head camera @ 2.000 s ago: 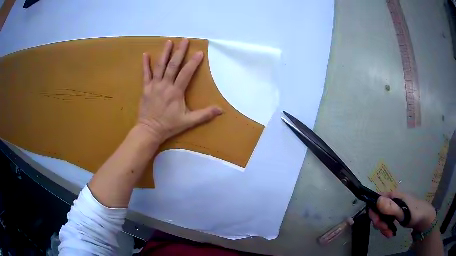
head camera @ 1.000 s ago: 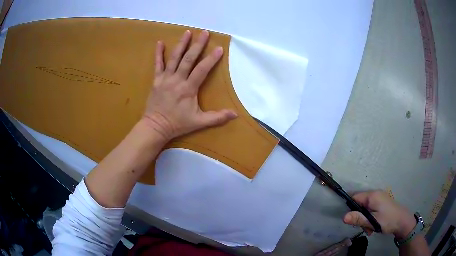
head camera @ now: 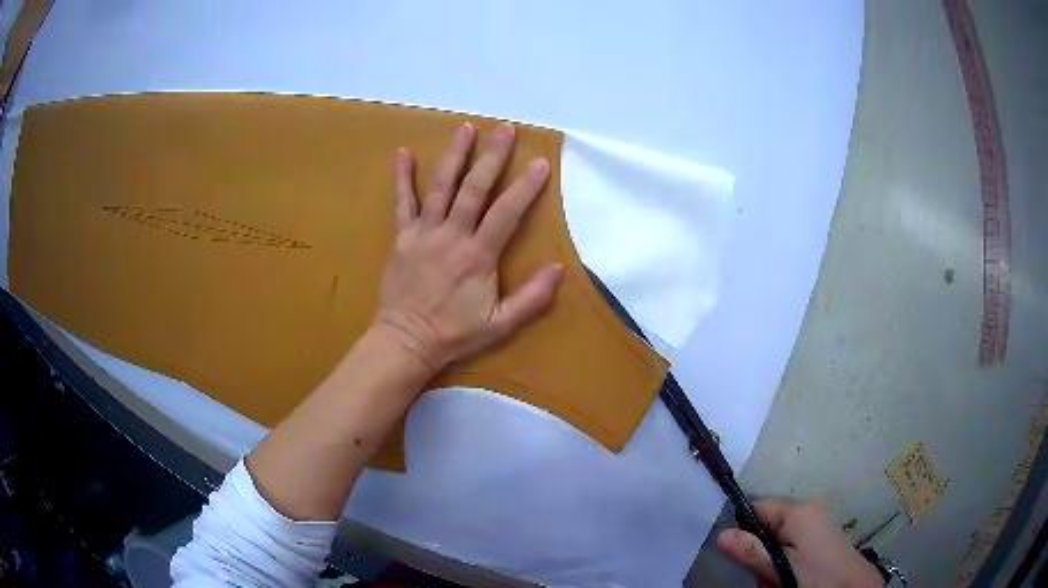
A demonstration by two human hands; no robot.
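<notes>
The brown card pattern piece [head camera: 207, 310] lies on white garment fabric [head camera: 649, 224], which sticks out past its curved edge at the right. My left hand [head camera: 460, 264] lies flat on the card with its fingers spread. My right hand [head camera: 799, 546], at the lower right, holds the black tailor's shears [head camera: 695, 431] by the handles, which are partly hidden. The blades run along the card's curved right edge. Part of them is hidden at the card's shoulder corner. A slit shows beside the blades between card and fabric.
A bluish-white underlay sheet [head camera: 460, 46] spreads under the work on the grey table [head camera: 850, 345]. A pink-red grid ruler [head camera: 988, 207] lies at the right. A small tan paper label [head camera: 917, 480] lies at the lower right. A marked yellowish strip [head camera: 1000, 517] runs along the table's right side.
The shears have moved left from beside the card to its curved edge, and the blades now lie along it. My left hand stays on the card. The view has shifted.
</notes>
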